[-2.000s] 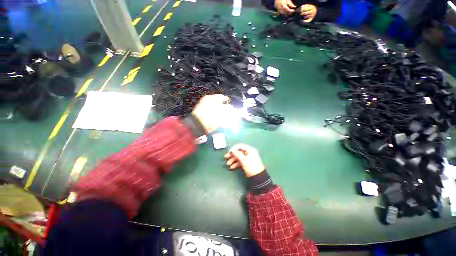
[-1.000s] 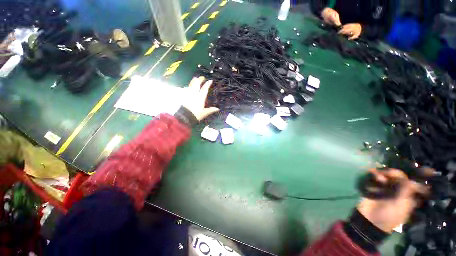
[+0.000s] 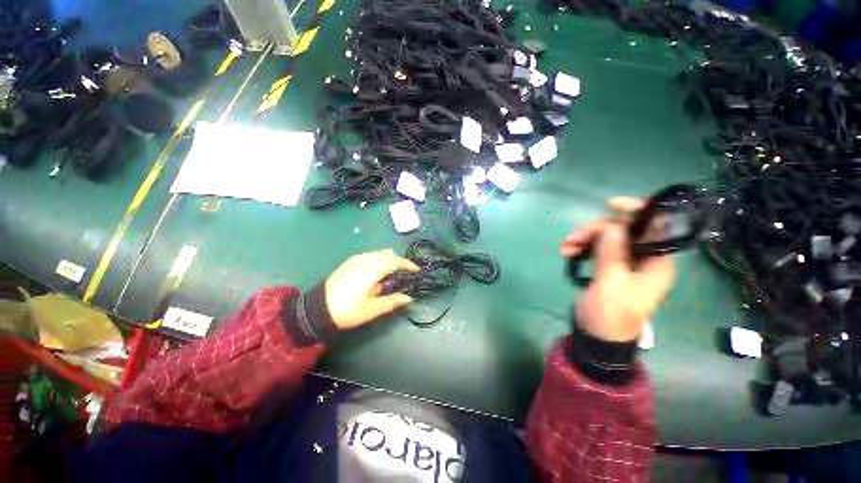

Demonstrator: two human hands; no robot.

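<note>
My left hand [image 3: 366,287] grips one end of a looped black antenna cable [image 3: 448,271] on the green table in front of me. My right hand [image 3: 618,269] is raised over the table to the right, blurred, and holds another coiled black cable [image 3: 668,223]. A large cable heap [image 3: 415,85] lies ahead, with several white-faced antenna modules [image 3: 405,216] along its near and right edges. A second cable heap [image 3: 793,170] lies at the far right.
A white paper sheet [image 3: 247,162] lies left of the heap, near yellow tape lines. A pale post [image 3: 261,23] stands behind it. Round coils with tan discs [image 3: 162,51] are at far left. A red bin [image 3: 142,357] is below the table edge at lower left.
My left hand has moved from beside the middle heap toward me and now holds a looped cable. My right hand has moved left from the right heap with a coiled cable.
</note>
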